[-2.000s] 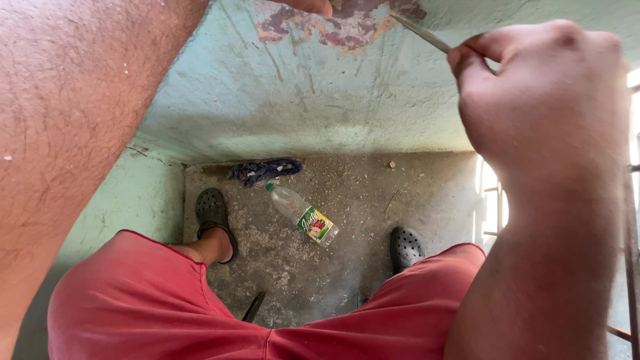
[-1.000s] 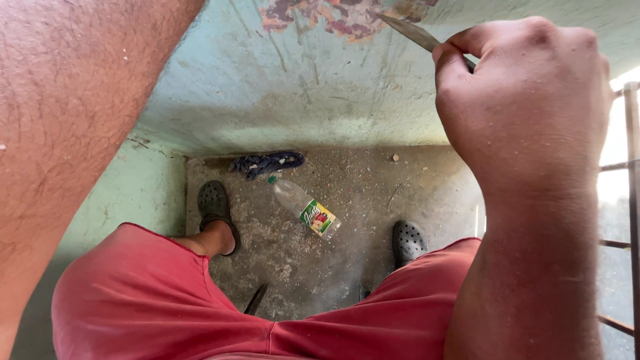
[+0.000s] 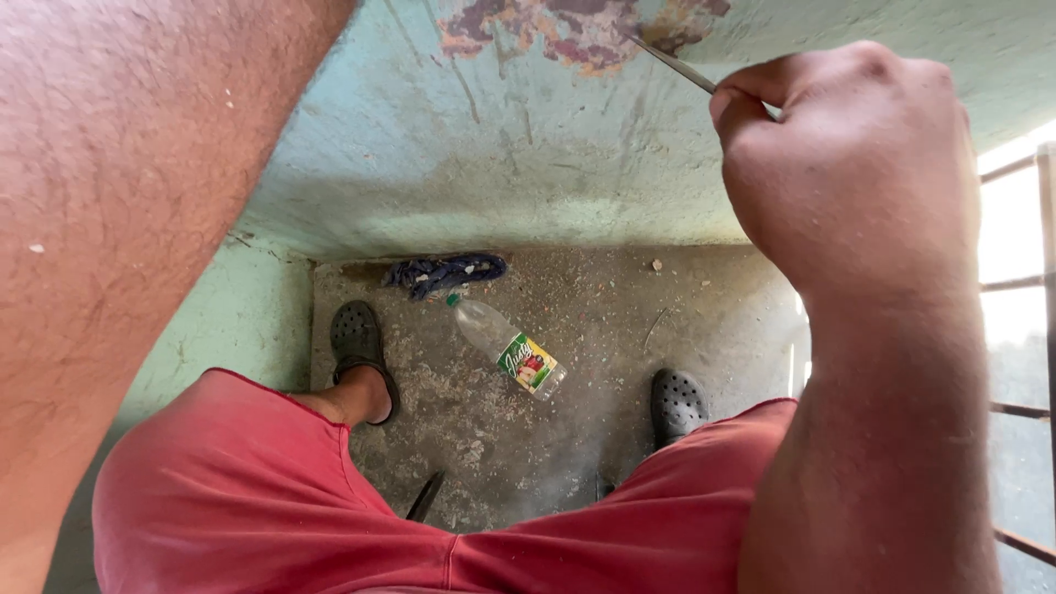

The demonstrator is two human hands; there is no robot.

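My right hand [image 3: 850,157] is closed around a thin, pointed metal blade [image 3: 675,66], with its handle hidden in my fist. The blade's tip is at a patch of bare, peeled surface [image 3: 577,33] on the light blue-green painted wall [image 3: 511,173]; whether it touches cannot be told. My left forearm crosses the upper left of the view, and the left hand itself is beyond the top edge. Reddish and brown layers show in the patch, and drip marks run down below it.
On the concrete floor [image 3: 594,313], strewn with paint chips, lie a clear plastic bottle [image 3: 487,326] with a green cap and a dark blue cloth [image 3: 445,272]. Both my feet wear dark clogs [image 3: 678,404]. A metal grille [image 3: 1049,272] stands at the right.
Two seconds ago, part of my left hand showed at the top edge; it is out of view now. The blade's tip has shifted slightly along the peeled patch. The view has moved a little.
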